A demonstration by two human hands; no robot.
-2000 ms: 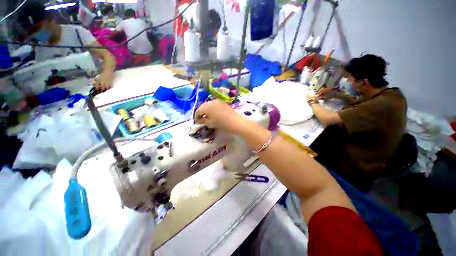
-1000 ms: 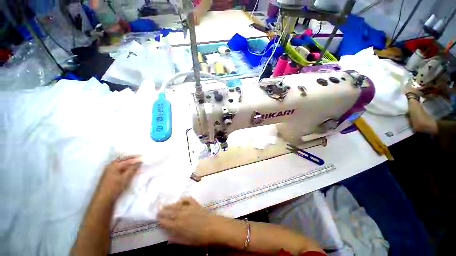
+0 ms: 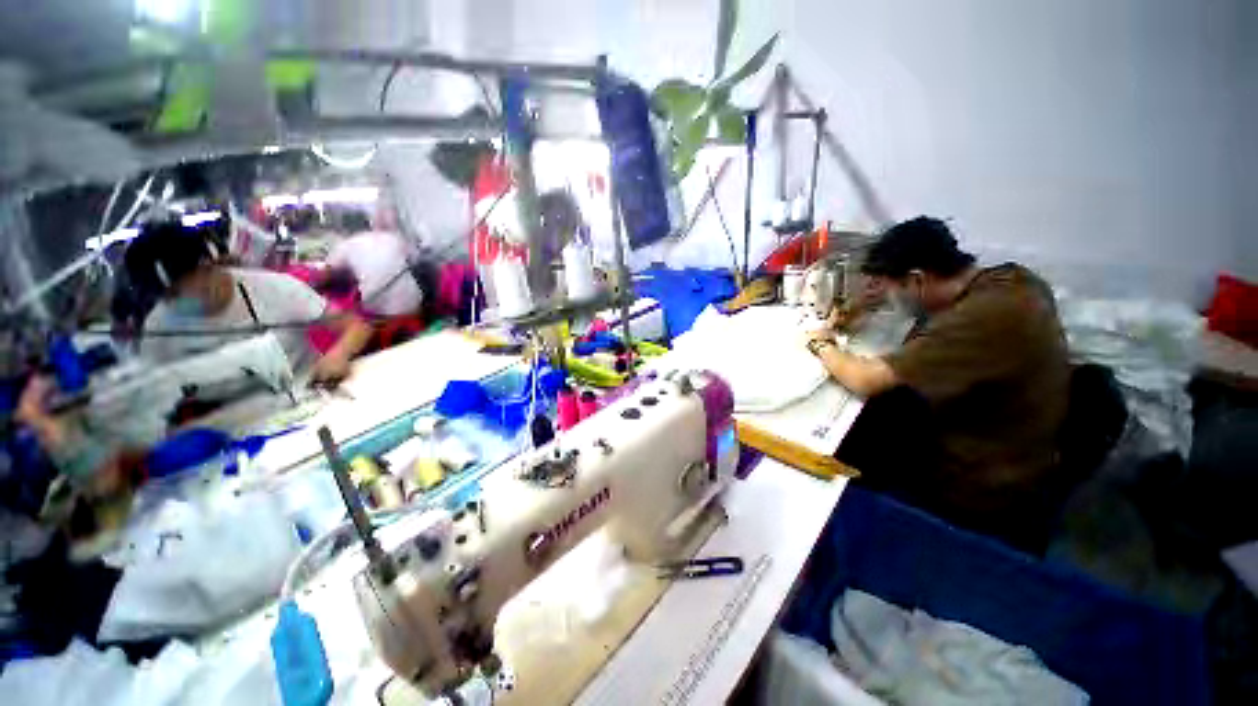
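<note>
The cream industrial sewing machine (image 3: 580,510) with its purple right end stands in front of me. A white fabric piece (image 3: 559,607) lies bunched on the bed under the machine's arm. The thread snips (image 3: 711,567) lie right of it on the bed's edge. The blue sewing lamp (image 3: 300,654) hangs left of the head, above heaped white fabric (image 3: 97,679). Neither of my hands is in the picture. The needle area is at the lower edge and blurred.
A yellow flat bar (image 3: 793,451) lies right of the machine. A light-blue tray with thread spools (image 3: 414,476) is behind it. A blue bin (image 3: 993,579) holds white cloth below the table. People sit at machines on the right (image 3: 993,359) and left (image 3: 248,310).
The view has swung up and to the right. Both hands, on the white fabric a second ago, have left the picture. The machine now shows lower and tilted.
</note>
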